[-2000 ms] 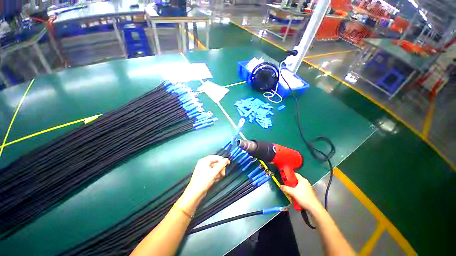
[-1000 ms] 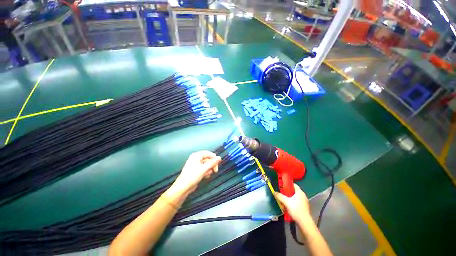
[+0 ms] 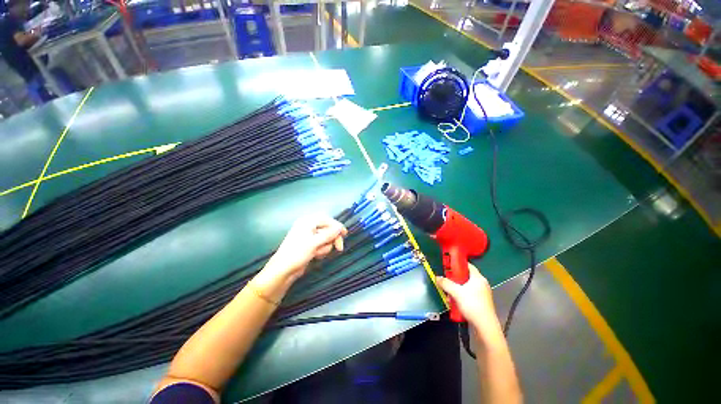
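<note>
My right hand point(image 3: 473, 290) grips the handle of the red heat gun point(image 3: 462, 237). Its metal nozzle points left at the raised end of a black cable with a blue sleeve point(image 3: 368, 191) and a silvery lug. My left hand point(image 3: 316, 239) is closed on that cable just below the sleeve; my fingers hide part of it. The near bundle of black cables point(image 3: 198, 316) runs under my left forearm, its blue-sleeved ends beside the nozzle. One cable point(image 3: 340, 318) lies apart, nearest me.
The far cable bundle point(image 3: 158, 177) lies at left. Loose blue tubes point(image 3: 419, 154) lie beyond the gun. White papers point(image 3: 353, 117), blue bin point(image 3: 506, 117) and a round black object point(image 3: 443, 93) are farther back. A black cord point(image 3: 496, 181) loops at right. A person's arm point(image 3: 25, 37) shows far left.
The view has shifted. The gun nozzle has drawn back slightly to the right from the raised cable end. Both hands keep their hold.
</note>
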